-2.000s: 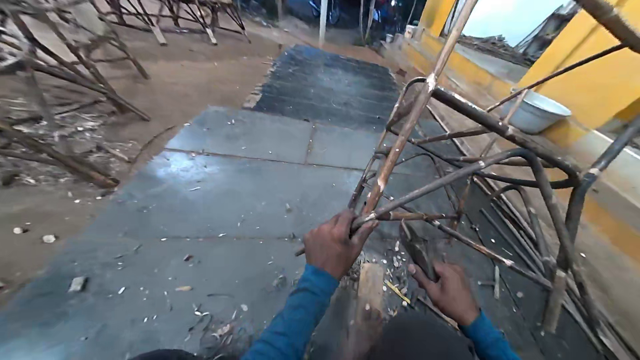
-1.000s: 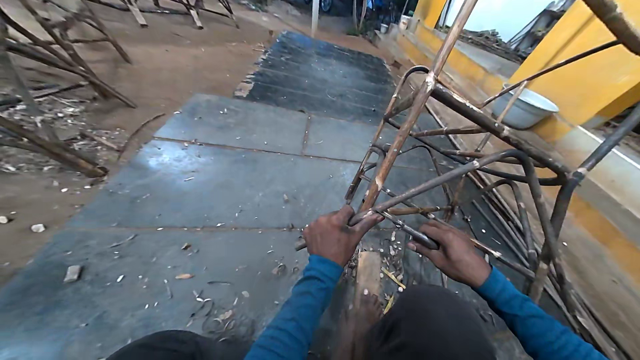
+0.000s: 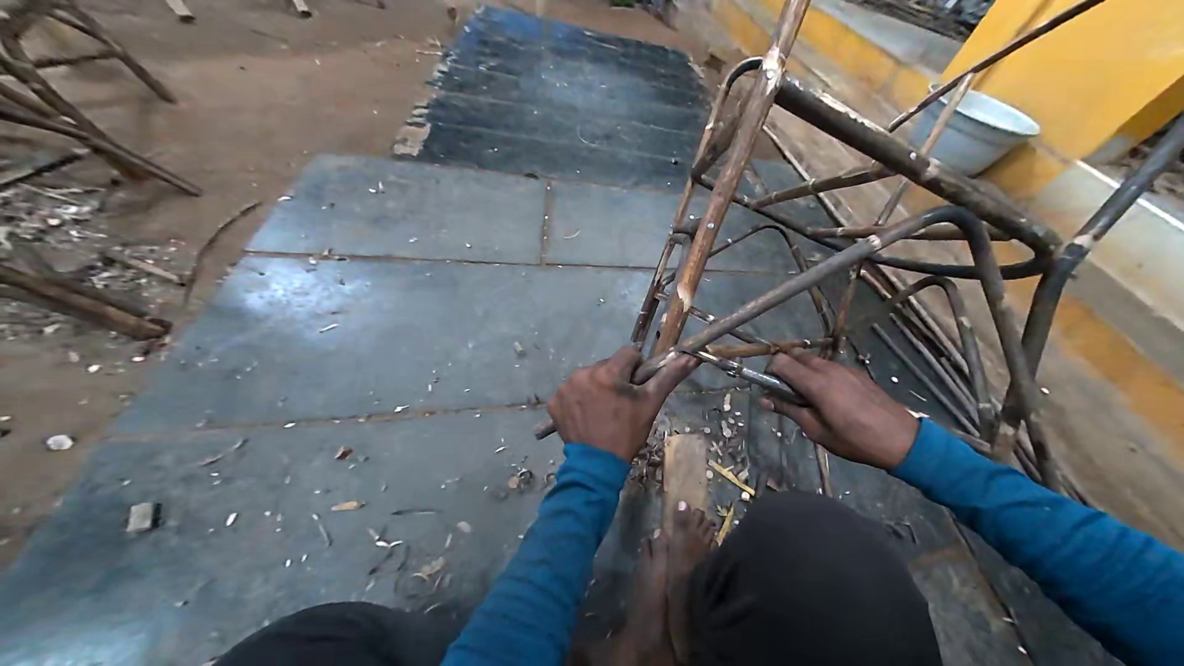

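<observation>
A frame of bent cane or wooden poles (image 3: 786, 287) stands tilted in front of me and to the right. My left hand (image 3: 610, 398) grips its lower corner, where an upright pole and a slanting pole cross. In my right hand (image 3: 846, 407) is a slim metal hand tool (image 3: 754, 375), probably pliers or pincers, whose far end reaches that same joint beside my left fingers. The tip of the tool is too small to make out. Below my hands a wooden block (image 3: 685, 472) lies near my bare feet.
Grey stone slabs (image 3: 398, 342) strewn with chips cover the ground, with a dark slatted surface (image 3: 573, 102) beyond. Long poles (image 3: 934, 365) lie at the right under the frame. A pale basin (image 3: 980, 129) stands by the yellow wall (image 3: 1091, 55). More pole frames (image 3: 83, 111) are at the left.
Two seconds ago the tool in my right hand pointed up, below the joint; it now lies aslant with its far end at the joint. My left hand has kept its hold on the frame.
</observation>
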